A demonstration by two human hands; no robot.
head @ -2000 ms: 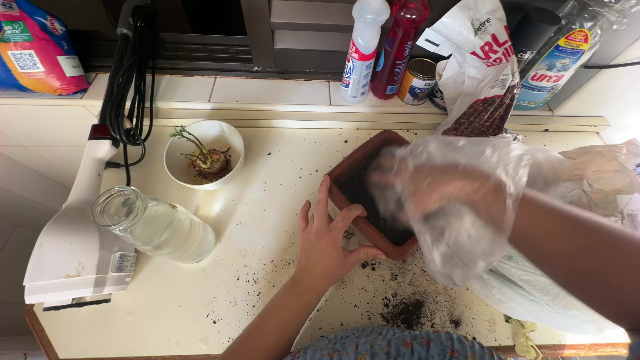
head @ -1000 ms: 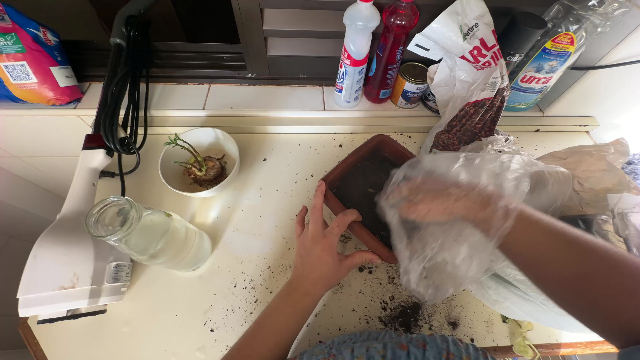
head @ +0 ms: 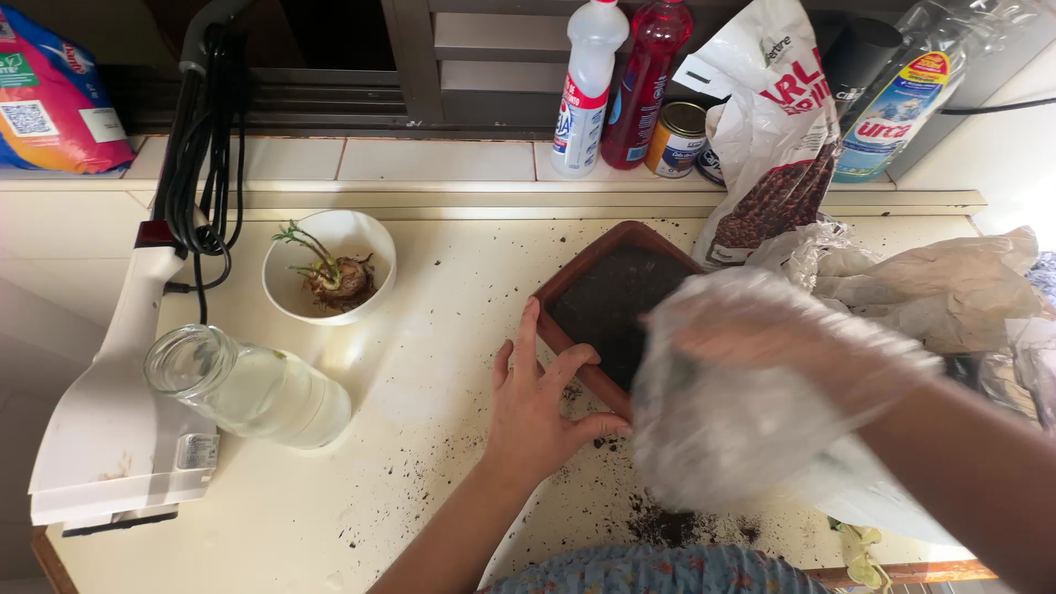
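Observation:
A brown rectangular planter (head: pixel 577 363) holds dark soil (head: pixel 615 297). Fingers of my left hand (head: pixel 536 412) rest against its left rim and lower-left side. My right hand (head: pixel 742 330), blurred, is inside a clear plastic bag (head: pixel 701 429) over the planter's right part; the bag covers that side, and whether the fingers grip anything cannot be told. To the left, a white bowl (head: pixel 276 289) contains a sprouting root top (head: pixel 338 280) with green shoots. Below it is a glass bottle of clear liquid (head: pixel 272 396).
A white corded appliance (head: pixel 115 412) lies at the left. Along the back ledge stand a white bottle (head: pixel 587 91), a red bottle (head: pixel 648 82), a can (head: pixel 676 140), a bag of brown pellets (head: pixel 775 198) and a detergent bottle (head: pixel 895 115). Crumpled bags (head: pixel 932 289) lie right; spilled soil (head: pixel 664 524) dots the counter.
My right hand in the bag has shifted over the planter between frames. The planter is tilted at a slightly different angle than two seconds ago. My left hand remains at its side.

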